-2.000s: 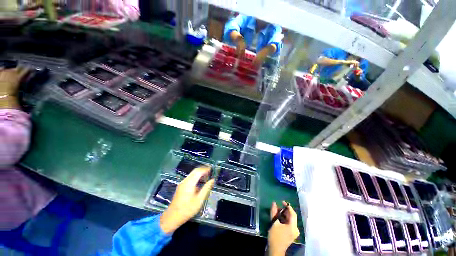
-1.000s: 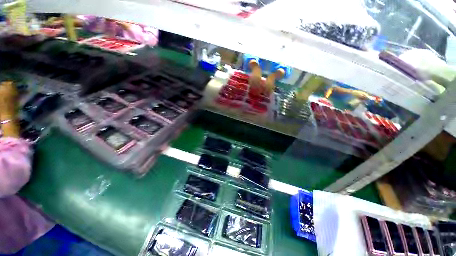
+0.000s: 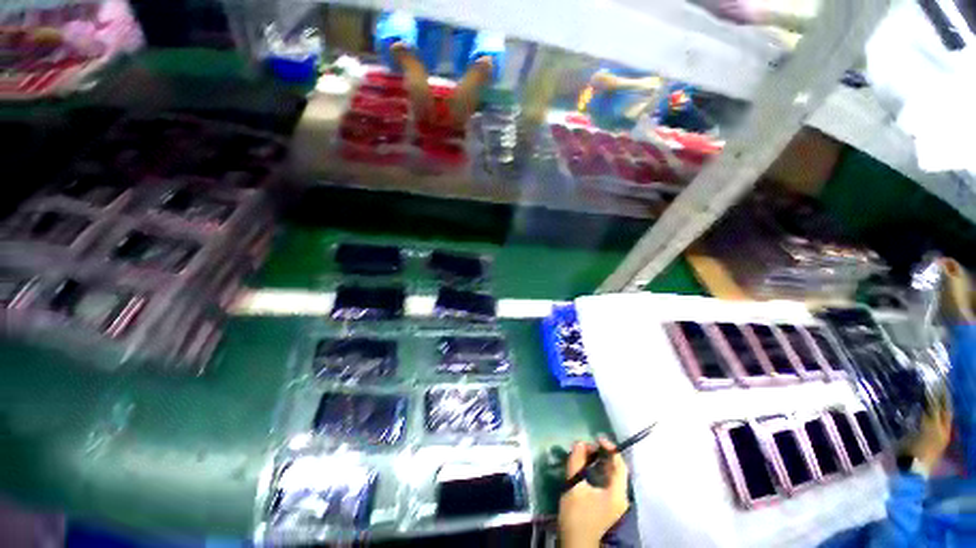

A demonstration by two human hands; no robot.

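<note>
My right hand (image 3: 594,498) is at the bottom centre, between the clear tray and the white foam sheet. It holds scissors (image 3: 612,458) with black handles; a dark pointed blade sticks out up and to the right. My left hand is not in view. The clear plastic tray (image 3: 412,471) lies on the green mat, with two rows of pockets holding black screen units (image 3: 478,495); some units shine under glare or film. The white foam sheet (image 3: 653,412) carries two rows of pink-rimmed framed handsets (image 3: 749,462).
A blue parts bin (image 3: 567,348) with small bits sits between tray and foam. Stacked filled trays (image 3: 150,252) stand at left. A slanted metal post (image 3: 738,161) rises behind the foam. Another worker's hand (image 3: 933,434) and blue sleeve are at the right edge. Red parts (image 3: 375,123) lie across the bench.
My left hand, over the tray two seconds ago, is out of view. The view swung away and back; my right hand shows again with the scissors' blade now visible beside the foam.
</note>
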